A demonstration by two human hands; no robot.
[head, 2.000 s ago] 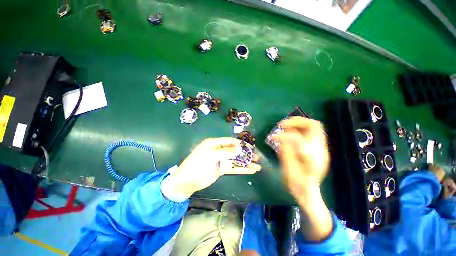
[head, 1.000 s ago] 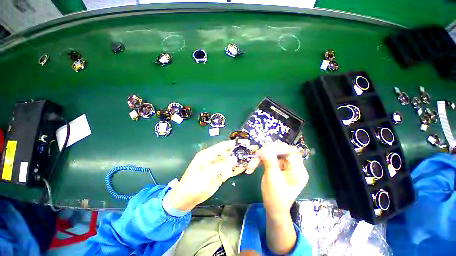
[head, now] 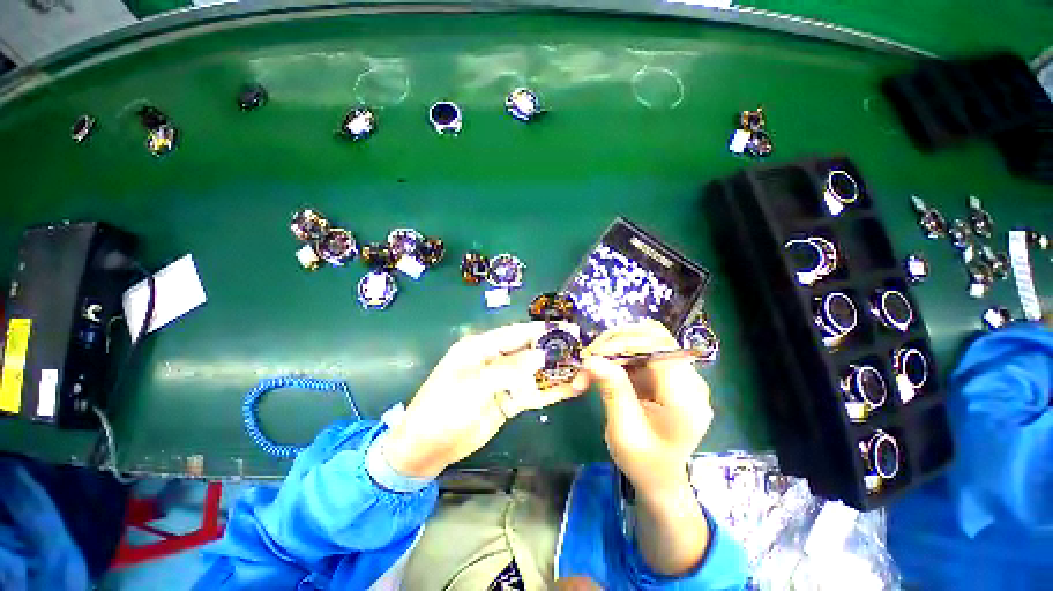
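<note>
My left hand (head: 468, 398) holds a round module (head: 559, 346) with a copper-brown flap by its rim, in front of my lap. My right hand (head: 656, 398) grips thin tweezers (head: 647, 354), whose tip end is at the module's right side. The tip itself is too small to make out. A square black dish (head: 633, 271) full of small white parts lies just beyond my hands. Another round module (head: 700, 338) lies at the dish's lower right corner, partly behind my right hand.
Module clusters (head: 402, 251) lie left of the dish; more modules (head: 522, 105) lie farther back. A pocket tray (head: 797, 335) with ringed cases stands right, another black tray behind it. A black box (head: 64, 323) and blue coiled cord (head: 260, 421) are left. Plastic bags (head: 785, 520) lie lower right.
Since two seconds ago my right hand has moved from over the dish to the module, uncovering the dish. Over the last second both hands have stayed close together at the module.
</note>
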